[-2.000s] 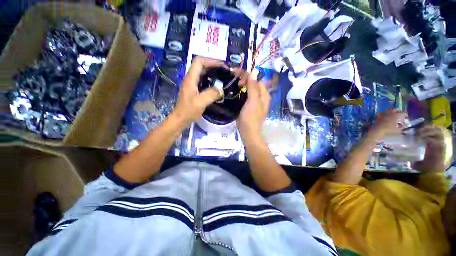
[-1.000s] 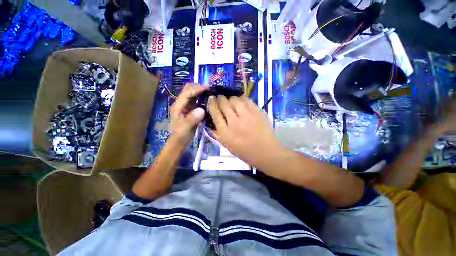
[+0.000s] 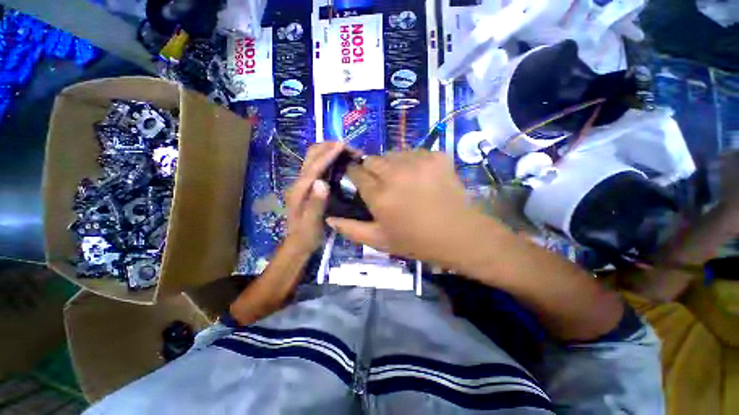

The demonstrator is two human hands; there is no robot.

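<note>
A dark round black shell (image 3: 348, 194) is held between my two hands over the printed sheet, near the middle of the view. My left hand (image 3: 310, 190) grips its left side, with the thumb on the near edge. My right hand (image 3: 413, 207) covers its right side and top, so most of the shell is hidden. A small shiny spot shows between the hands. Thin wires (image 3: 442, 124) show beyond my right hand; where they end is hidden.
An open carton of silver-black plates (image 3: 212, 190) stands at left, a lower carton (image 3: 121, 344) below it. White housings with black round parts (image 3: 567, 194) lie at right. Blue printed sheets (image 3: 348, 121) cover the bench. A person in yellow (image 3: 697, 332) is at lower right.
The shell was first open side up with my hands on either side; my right hand now covers it. The white housings at right have shifted nearer the wearer, and the neighbour's arm has moved.
</note>
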